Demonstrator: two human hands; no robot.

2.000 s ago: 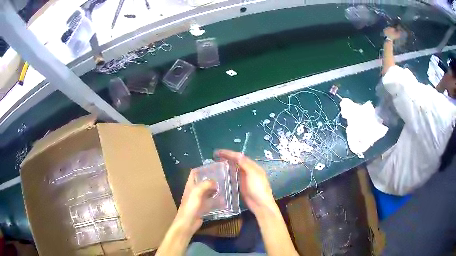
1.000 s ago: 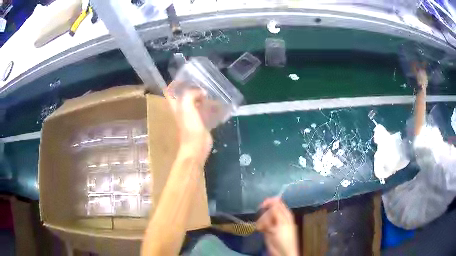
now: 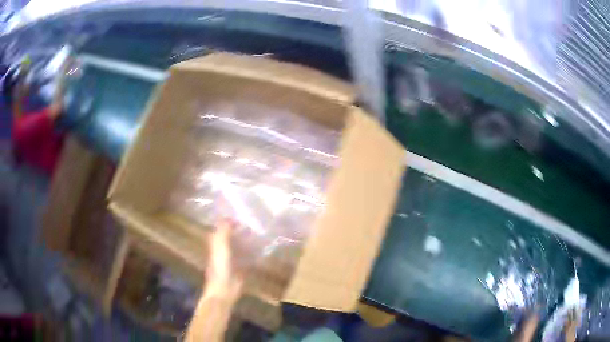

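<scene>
My left hand (image 3: 224,270) reaches over the near edge of the brown carton (image 3: 348,214), its fingertips inside. Rows of shiny clear boxes (image 3: 267,180) lie in the carton. Blur and glare hide whether the fingers hold a box. A blurred skin-coloured shape, seemingly my right hand (image 3: 527,328), is at the lower right, cut by the bottom edge, just below the heap of white wired pieces (image 3: 512,287). Its grip cannot be made out.
A pale rail (image 3: 495,197) divides the green belt (image 3: 428,267). Blurred clear boxes (image 3: 491,127) lie beyond it. A grey post (image 3: 366,60) stands behind the carton. A white cloth (image 3: 565,310) is at lower right. A person's red sleeve (image 3: 40,137) shows at far left.
The view has swung left, so the carton is now nearer the middle. My left hand has moved from above the belt, where it held clear boxes, into the carton.
</scene>
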